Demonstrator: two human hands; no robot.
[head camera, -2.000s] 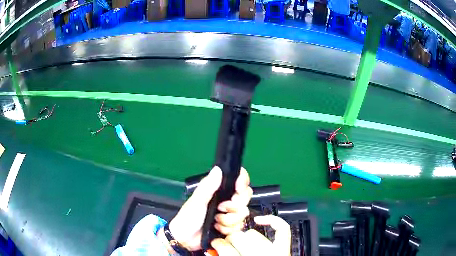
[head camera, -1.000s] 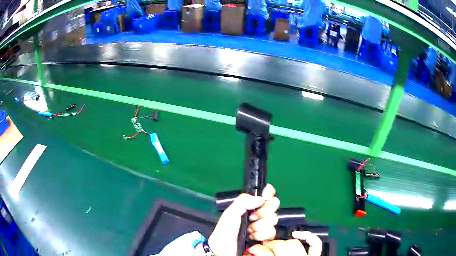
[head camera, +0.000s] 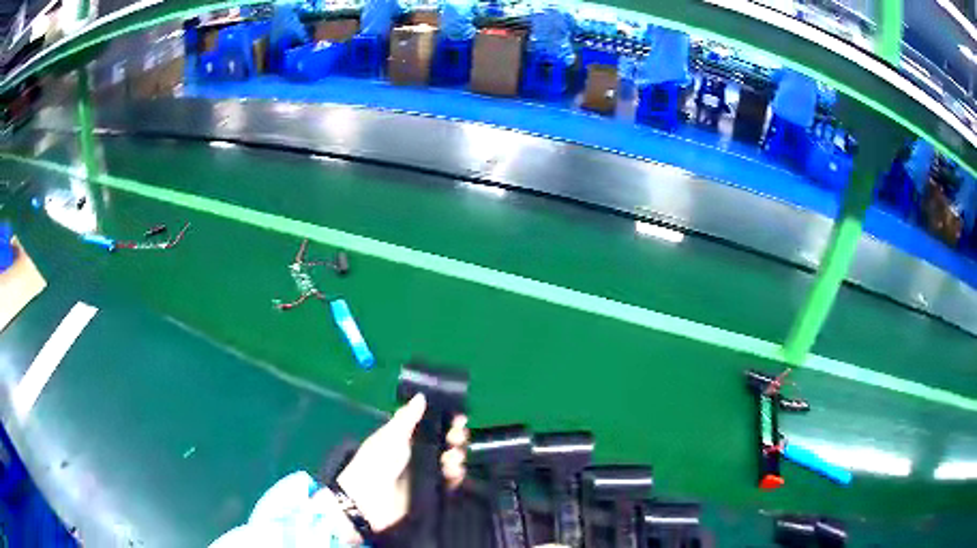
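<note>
My left hand (head camera: 386, 471) is closed around the handle of a black housing shell (head camera: 434, 383), its curved head up, at the left end of a row of similar black housings (head camera: 564, 450). The row stands fanned along the bottom centre, handles running down out of the picture. Only a small skin-coloured patch of my right hand (head camera: 552, 545) shows at the bottom edge; its grip is hidden. No orange piece shows at the held housing.
A wired housing (head camera: 768, 434) with green board, orange end and blue battery lies right. A wired board with blue battery (head camera: 351, 334) lies left of centre, another farther left (head camera: 99, 243). A green post (head camera: 830, 273) stands right. People in blue are beyond the bench.
The housing held up in both hands has come down and left to the row's left end, in my left hand. My right hand has dropped almost out of the picture.
</note>
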